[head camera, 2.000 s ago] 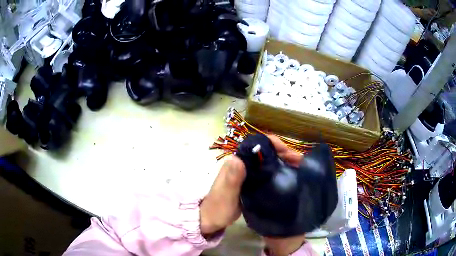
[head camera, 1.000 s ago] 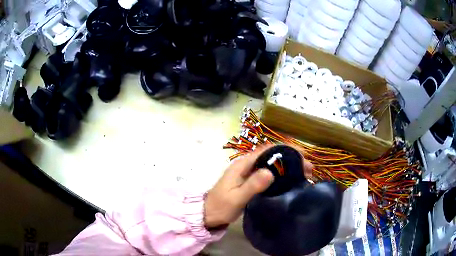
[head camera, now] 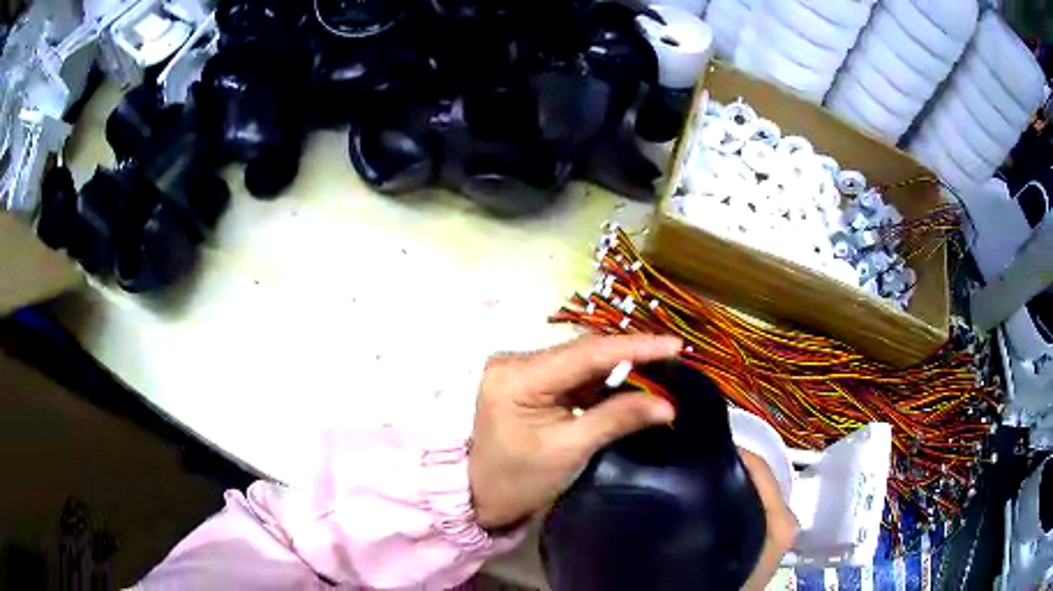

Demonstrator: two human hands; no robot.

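A glossy black camera head shell (head camera: 652,520) is held low at the centre, its narrower round end facing up. A short wire harness with a small white plug (head camera: 619,374) comes out of that end. My left hand (head camera: 543,421) has thumb and forefinger at this opening, around the harness wires. My right hand (head camera: 770,525) holds the shell from its right side, mostly hidden behind it. A white bracket housing (head camera: 837,496) lies just right of the shell, partly covered by my right hand and the shell.
Coloured wire harnesses (head camera: 797,381) lie in a bundle before a small carton (head camera: 797,274) of white round parts. Black shells (head camera: 497,127) are heaped at the back, white brackets (head camera: 150,32) far left. White round shells (head camera: 901,58) stand behind the carton. A large carton (head camera: 127,462) is lower left.
My left thumb and forefinger have moved to the opening and the white plug. The shell has turned, its narrow end now pointing up. The whole view has shifted, with the table contents further right.
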